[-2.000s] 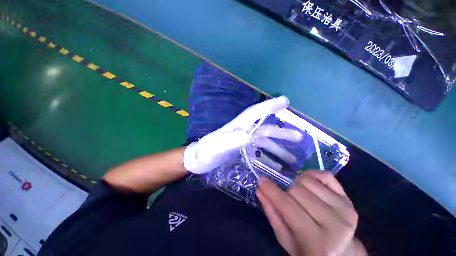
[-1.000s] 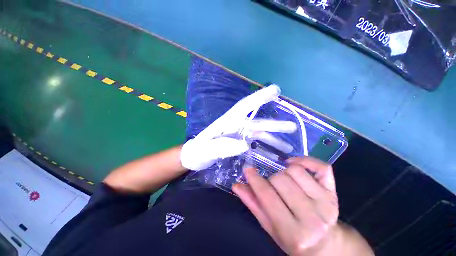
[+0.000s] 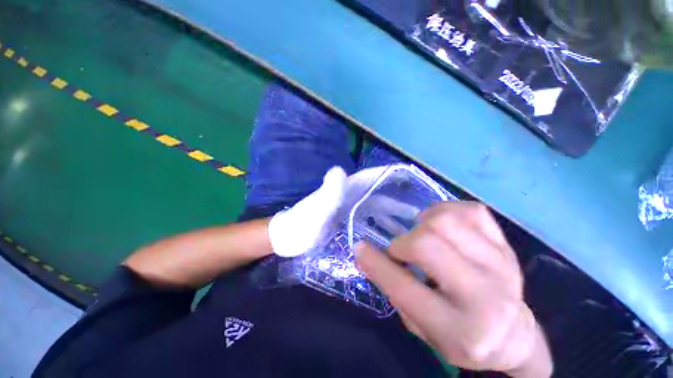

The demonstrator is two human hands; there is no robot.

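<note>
A clear plastic case (image 3: 380,215), with crinkled shiny film at its lower left, is held over my lap. A thin white sealing ring (image 3: 352,214) runs along its left and upper edges. My left hand (image 3: 306,221), in a white glove, supports the case from the left; its fingers show through the clear plastic from behind. My bare right hand (image 3: 461,288) is over the right part of the case, its fingertips at the ring's lower left end and at the upper right. It hides much of the case. The hands are slightly blurred.
A black film-wrapped fixture (image 3: 509,66) with white lettering lies on the blue-green bench (image 3: 413,111) at the upper right. Shiny bagged pieces (image 3: 655,203) show at the right edge. The bench edge runs diagonally just beyond my hands. Yellow-black tape (image 3: 168,140) marks the green floor.
The ring now lies along the case's left and upper edges, where it crossed the case before. My right hand has moved up and right. The view has shifted, showing bagged pieces at right.
</note>
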